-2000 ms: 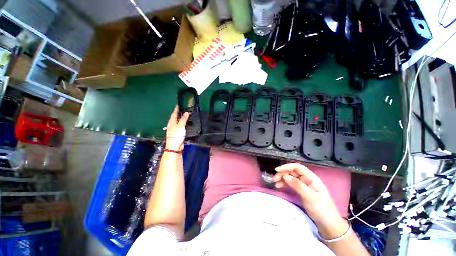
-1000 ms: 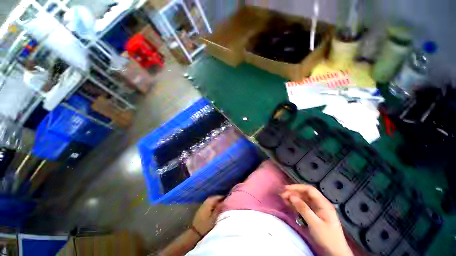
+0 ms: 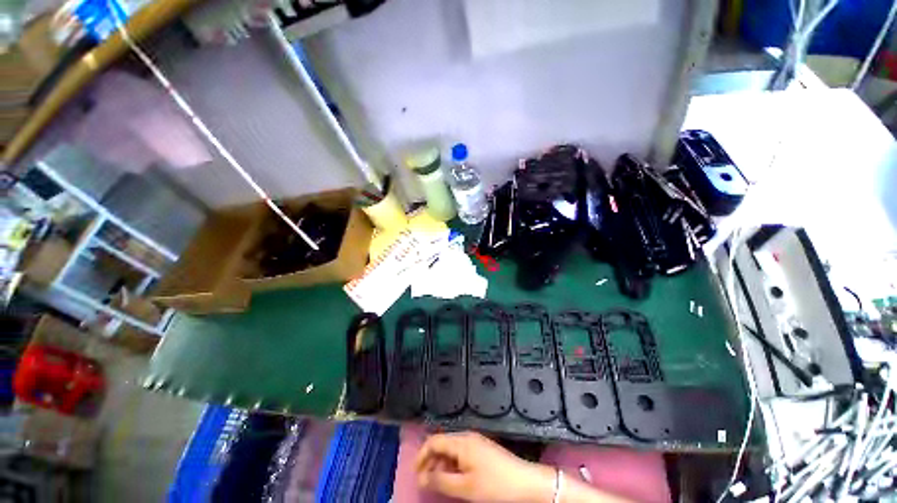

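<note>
Several black front housings [image 3: 534, 371] lie side by side in a row along the near edge of the green mat. The leftmost housing [image 3: 366, 365] lies a little apart from the others. My right hand [image 3: 470, 466] is low over my lap, below the row and not touching it. Its fingers are curled and blurred, and whether it holds something small cannot be told. My left hand is out of the picture.
An open cardboard box [image 3: 313, 270] stands back left, beside a label sheet [image 3: 380, 285], bottles [image 3: 466, 187] and a red tool [image 3: 484, 259]. Glossy black parts [image 3: 561, 201] are heaped behind. White wires [image 3: 836, 442] lie right; a blue crate [image 3: 202, 454] is lower left.
My left hand has let go of the leftmost housing and left the picture. My right hand is further left over my lap. The view swung left to the crate, then back and up.
</note>
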